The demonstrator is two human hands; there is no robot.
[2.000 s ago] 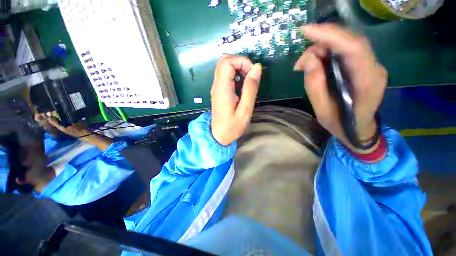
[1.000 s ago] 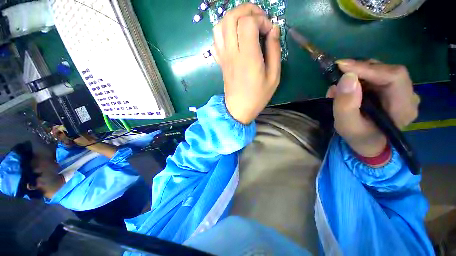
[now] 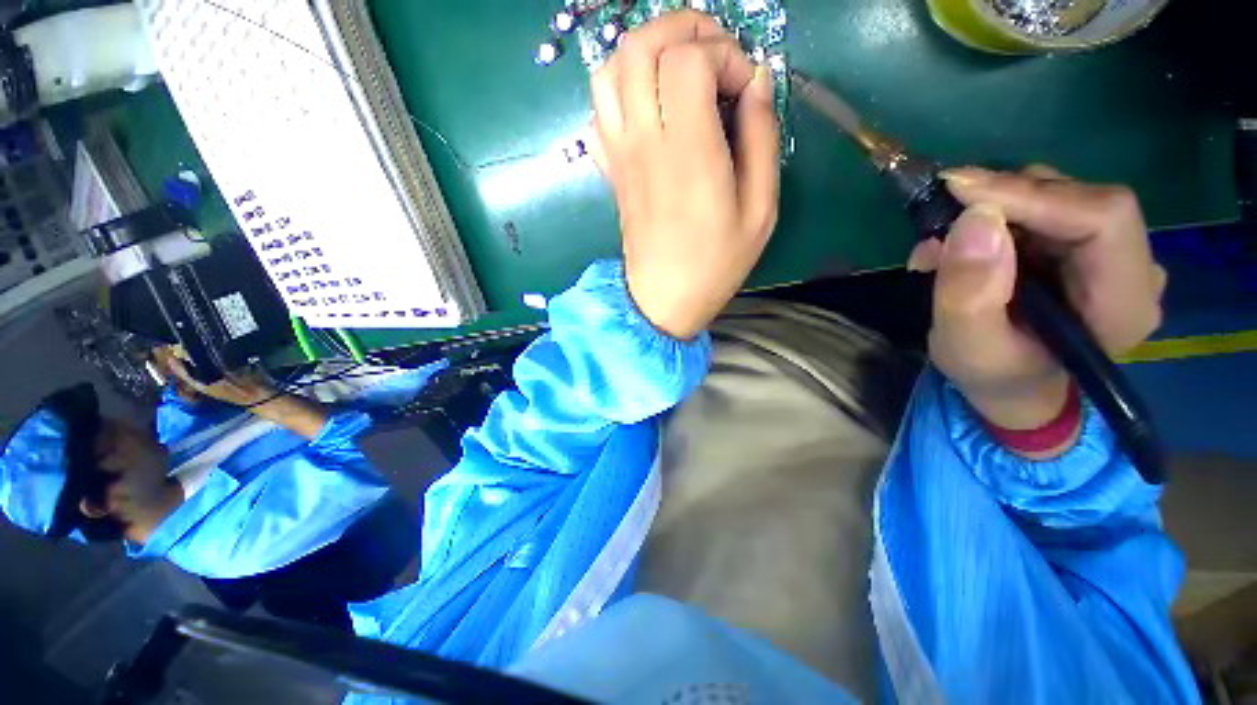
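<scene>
My right hand (image 3: 1037, 282) holds a soldering iron (image 3: 926, 193) like a pen, its brownish shaft pointing up and left. The iron's tip is at the right edge of the PCB panel (image 3: 767, 30), close to my left fingertips. My left hand (image 3: 689, 172) lies over the panel and covers much of it. Its thumb and index fingertips are together at the panel; whatever is between them is hidden. Small white-headed components (image 3: 550, 53) stick out at the panel's left side.
A thick white component tray (image 3: 297, 152) lies left, dark parts in its lower rows. A solder dross tin (image 3: 965, 25) is at the upper right. Small scraps lie on the green mat (image 3: 517, 193). A coworker in a blue smock (image 3: 262, 496) sits at the left.
My left hand has moved up from the mat's front edge onto the panel. The soldering iron has swung to point up-left at the panel. In the last second little has moved.
</scene>
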